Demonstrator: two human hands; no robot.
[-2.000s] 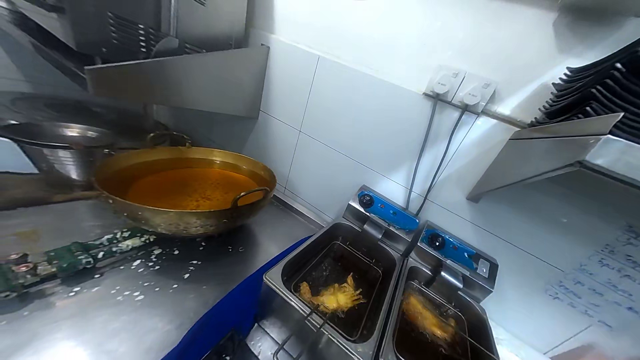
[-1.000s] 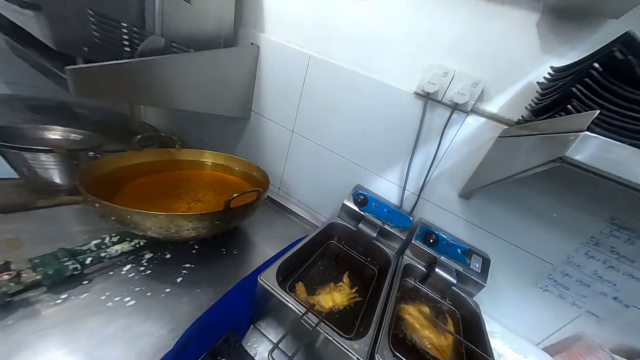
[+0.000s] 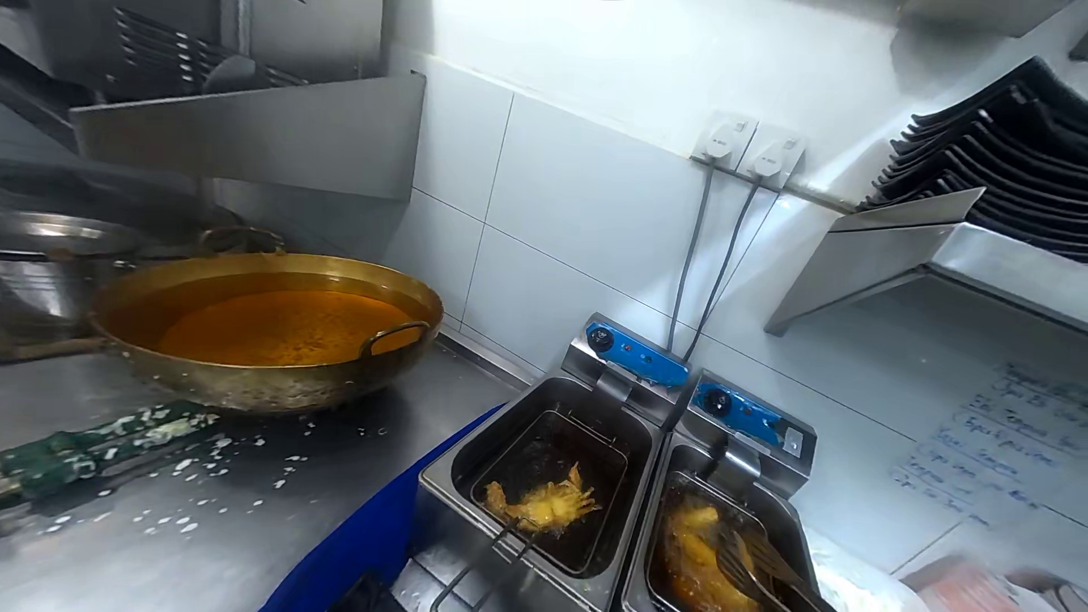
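Neither of my hands shows in the head view. In the left electric deep fryer (image 3: 544, 476), a battered, fried piece of food (image 3: 548, 503) floats in dark oil inside the wire basket. The right fryer (image 3: 722, 510) holds more golden fried food (image 3: 697, 544). Dark slotted tongs (image 3: 752, 565) reach into it from the bottom edge and touch or overlap the food; whatever holds them is out of frame. A large brass pan (image 3: 280, 378) with orange liquid (image 3: 272, 323) stands on the steel counter to the left.
Two plugs (image 3: 767, 159) with hanging cords are on the wall behind the fryers. Black trays (image 3: 994, 161) are stacked on a steel shelf (image 3: 1020, 259) at right. A metal pot (image 3: 51, 280) stands at far left. A green-wrapped item (image 3: 76, 455) and white bits lie on the counter (image 3: 255, 527).
The tongs now show in the right fryer, where the frame from one second ago shows only the food and basket.
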